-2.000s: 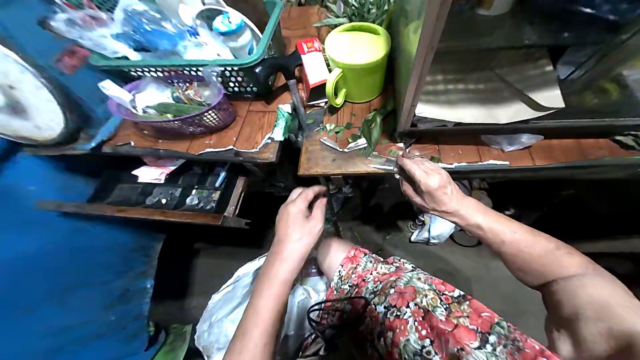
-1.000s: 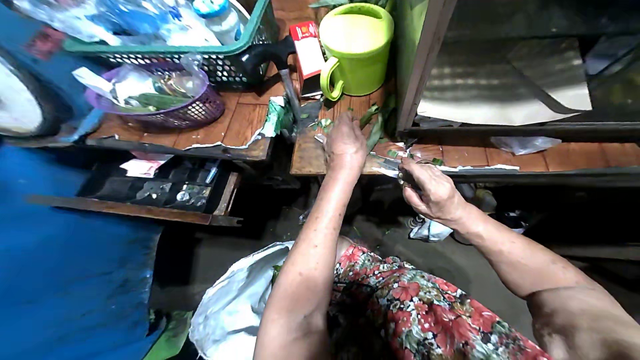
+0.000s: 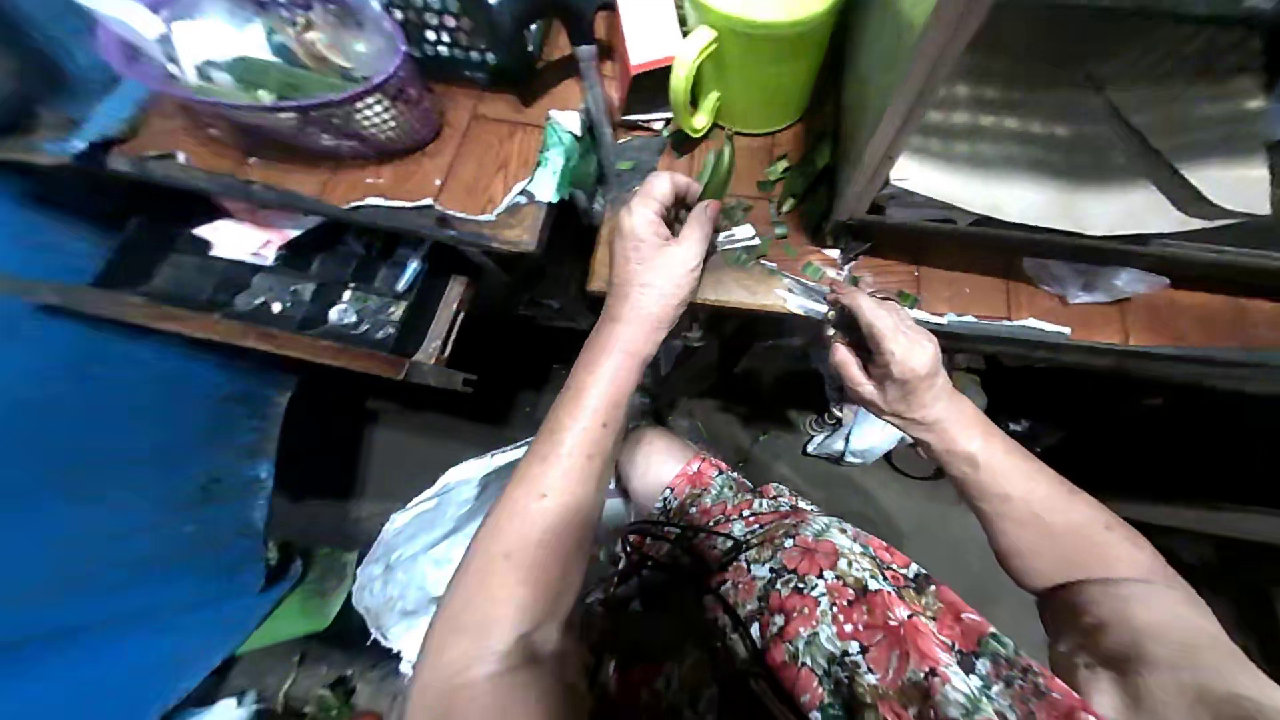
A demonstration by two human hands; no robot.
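Observation:
My left hand [image 3: 660,245] is at the edge of the wooden table, its thumb and fingers closed on a green leaf [image 3: 717,170] that sticks up beyond the fingertips. My right hand [image 3: 890,355] grips a small blade [image 3: 805,290], probably a knife, whose tip points left along the table edge; its handle is hidden in the fingers. Small cut green pieces [image 3: 775,175] lie on the tabletop between and beyond both hands. Behind them stands a lime-green plastic mug [image 3: 768,65].
A purple plastic basket [image 3: 390,105] stands at the upper left. An open drawer [image 3: 230,330] juts out below it. A glass-fronted cabinet [image 3: 900,110] rises at the right, near a clear plastic bag [image 3: 1095,280]. A white sack [image 3: 430,550] stands by my knee.
My left hand has moved from beside my knee up to the table and now holds a leaf. My right hand stays near the table edge with the blade. The view has shifted.

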